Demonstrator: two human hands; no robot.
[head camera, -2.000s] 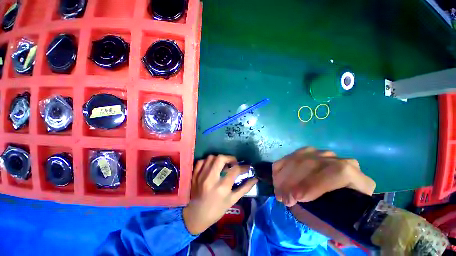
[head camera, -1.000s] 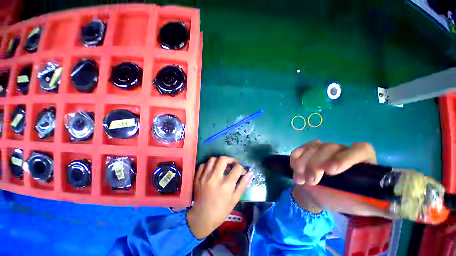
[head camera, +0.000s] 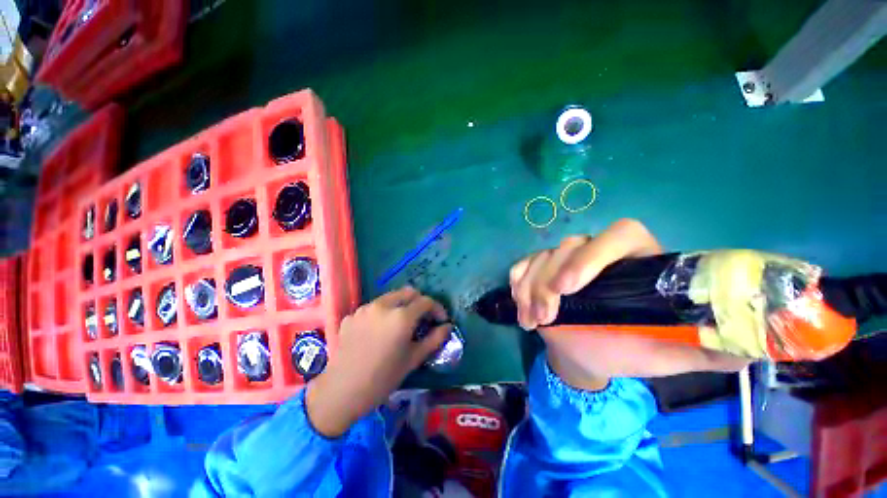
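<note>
My left hand holds a small round shiny unit in its fingertips, low over the front of the green mat. My right hand is wrapped around a black-and-orange electric screwdriver. The screwdriver's black nose points left toward the unit and is apart from it; the bit is too small to make out. Tan tape wraps its cord end. A blue plastic stick lies on the mat beside scattered dark specks, perhaps screws.
A red compartment tray with round units stands at left, with another red tray beyond it and stacked red trays at upper left. A tape roll and two yellow rings lie on the mat. A grey post stands upper right.
The view has swung, showing more trays at left. The screwdriver has come away from the unit since the earliest frame and is now held more level. The shiny unit shows more clearly in my left fingers.
</note>
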